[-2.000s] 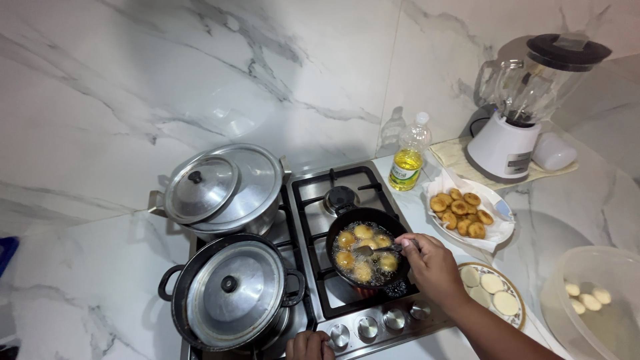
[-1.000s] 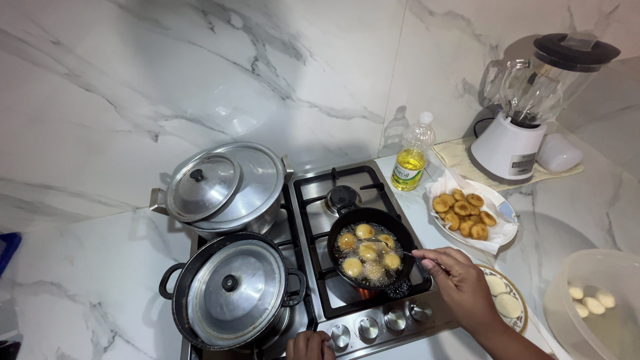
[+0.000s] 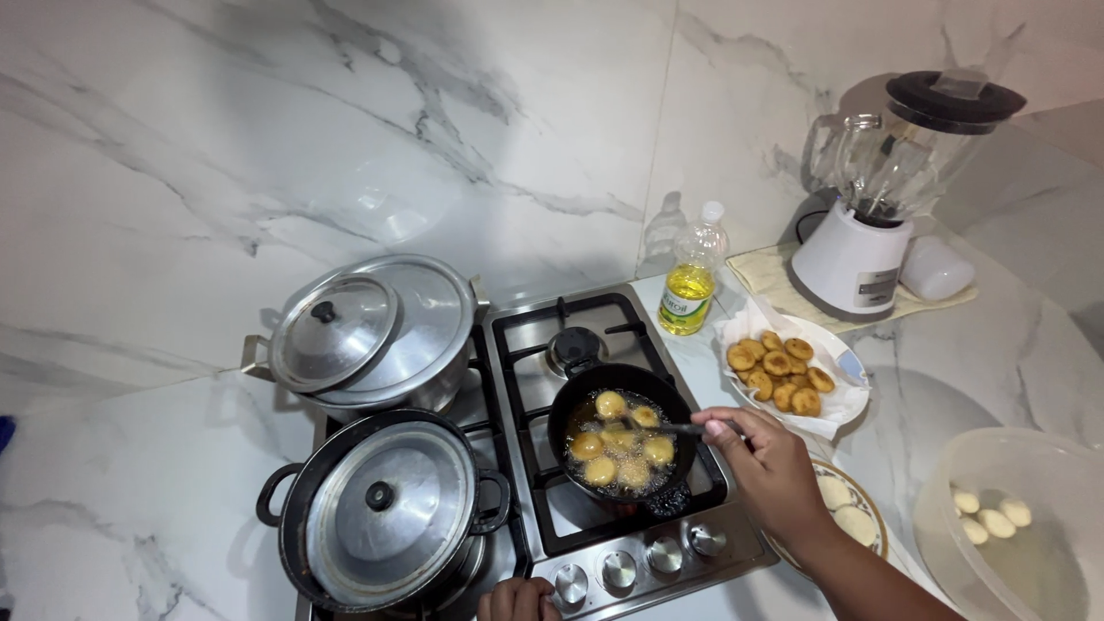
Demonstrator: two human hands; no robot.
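My right hand (image 3: 759,457) grips the dark handle of a utensil (image 3: 677,428), probably a fork, whose tip lies among the frying pieces. Several golden round dough pieces (image 3: 601,470) bubble in oil inside a small black pan (image 3: 623,373) on the right side of the stove. My left hand (image 3: 517,601) rests with curled fingers at the stove's front edge, beside a control knob (image 3: 570,584); whether it holds anything cannot be seen. Fried golden pieces (image 3: 776,364) lie on a paper-lined plate (image 3: 854,366). Pale flat dough discs (image 3: 854,523) sit on a patterned plate (image 3: 878,552), partly behind my right forearm.
A large aluminium pot (image 3: 435,319) and a lidded black pot (image 3: 297,509) occupy the left burners. An oil bottle (image 3: 687,297) stands behind the plates. A blender (image 3: 854,259) is at the back right. A translucent tub (image 3: 949,466) with pale dough balls stands at the right.
The utensil was in the oil, then over the pan's right rim with my right hand lower; now it reaches among the pieces again. The pieces have shifted. My left hand has stayed in place.
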